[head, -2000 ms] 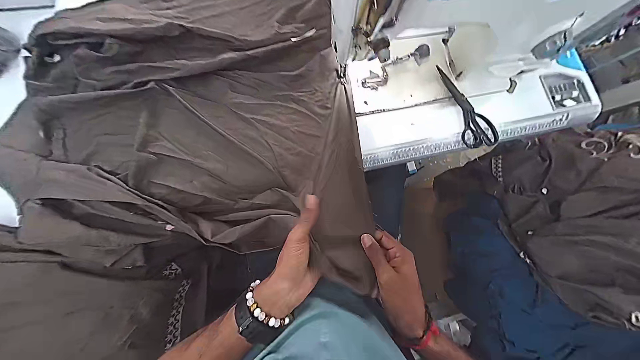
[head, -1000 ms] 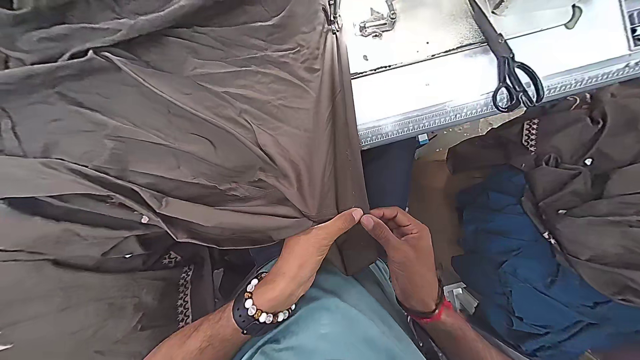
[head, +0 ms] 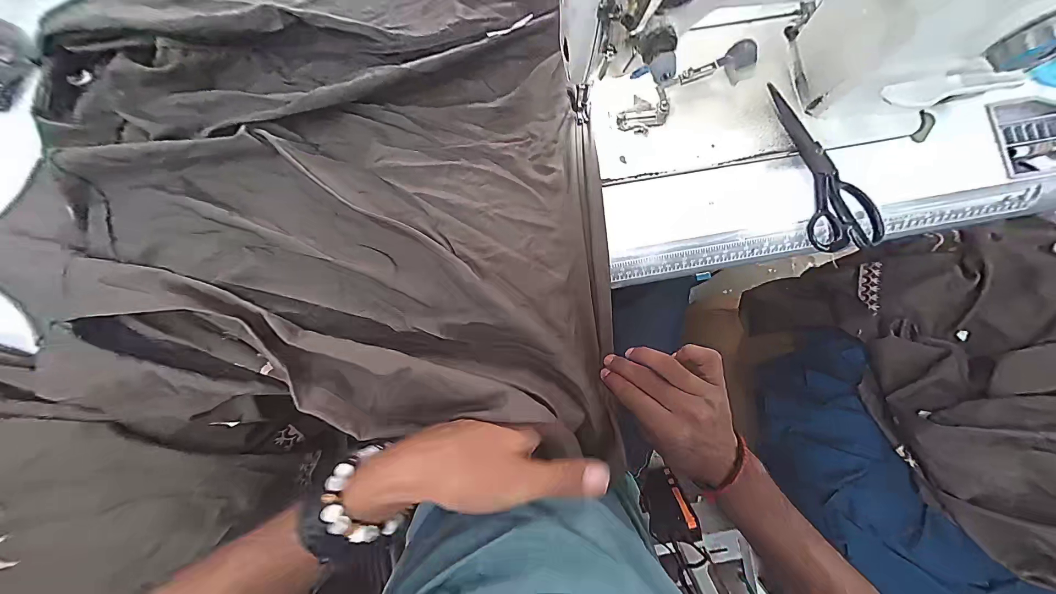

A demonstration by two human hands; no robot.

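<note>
A large brown cloth garment (head: 396, 247) spreads over the left and centre, its right edge folded narrow and running up to the presser foot (head: 580, 103) of a sewing machine. My right hand (head: 672, 404), with a red thread at the wrist, has its fingertips at that folded edge; whether they pinch it is hard to tell. My left hand (head: 470, 470), blurred, lies over the lower part of the cloth just above my lap, thumb pointing right. It wears a white bead bracelet (head: 338, 503) and a dark wristband. Its grip on the cloth cannot be made out.
Black-handled scissors (head: 825, 181) lie on the white machine bed (head: 701, 214), which has a ruler strip (head: 726, 252) along its front edge. At the right are more brown garments (head: 982, 371) and blue cloth (head: 817, 429). Another brown piece (head: 165, 503) lies at the lower left.
My hands were close together at the lower edge of the cloth; now they are apart, the right one at the folded edge, the left one lower. The view has shifted.
</note>
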